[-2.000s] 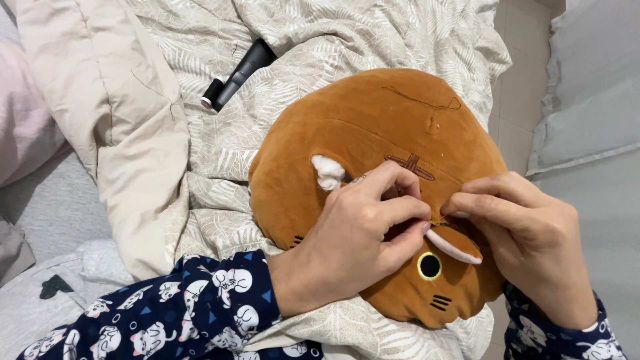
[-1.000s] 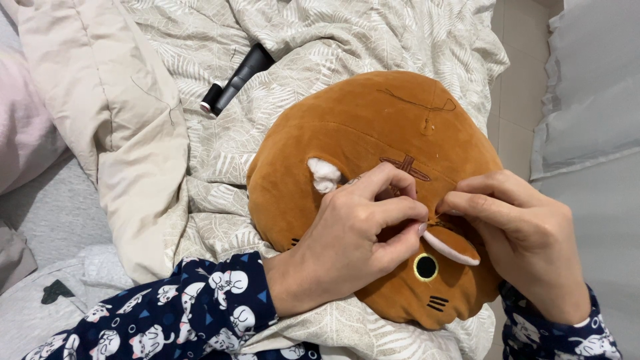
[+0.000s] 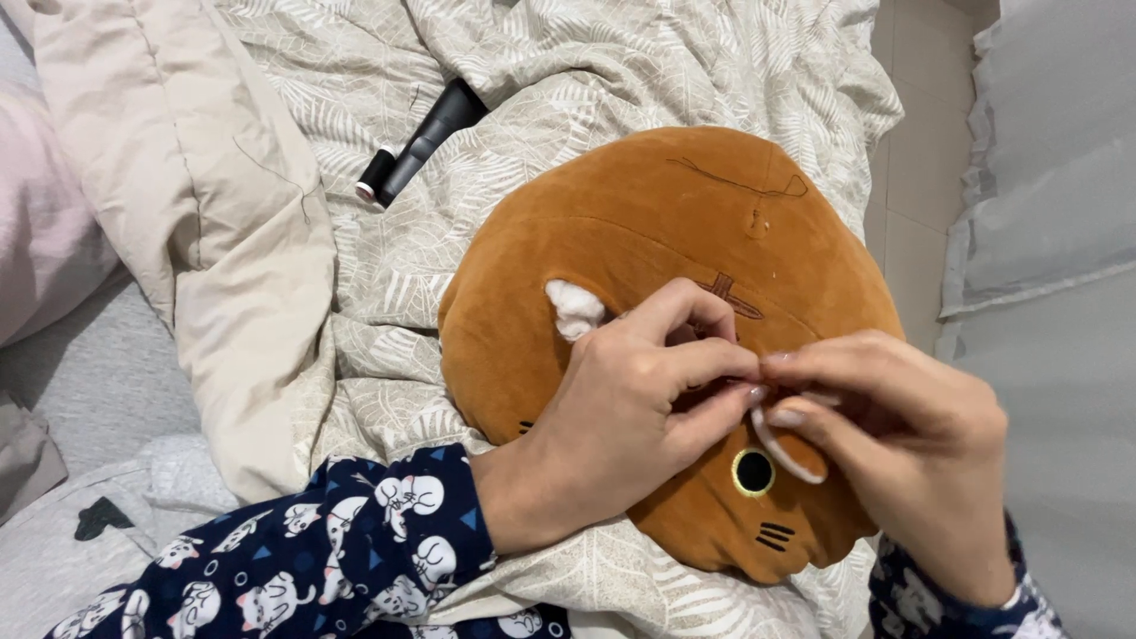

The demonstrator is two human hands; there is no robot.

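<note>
A brown plush cat cushion (image 3: 568, 257) with an embroidered eye and whiskers lies on patterned bedding. My left hand (image 3: 630, 399) rests across it, thumb and fingers pinching the fabric at the base of the ear (image 3: 790, 444), which has a pale edge. Opposite, my right hand (image 3: 896, 435) has its fingertips at the same spot, touching or almost touching those of the left; whether they hold a needle or thread cannot be made out. White stuffing (image 3: 575, 309) pokes out of an opening left of my hands. Dark thread (image 3: 741, 185) lies loosely over the cushion's upper part.
A black tapered tube-like object (image 3: 435, 138) and a spool of dark thread (image 3: 377, 173) lie on the bedding (image 3: 382, 293) at upper left. Beige folded fabric (image 3: 240, 222) runs down the left side. A pale sheer curtain (image 3: 1056, 266) hangs at right beside the tiled floor (image 3: 919, 133).
The right hand's fingers have shifted down and left over the ear, which now shows less of its inner side. The left hand keeps its pinch at about the same place.
</note>
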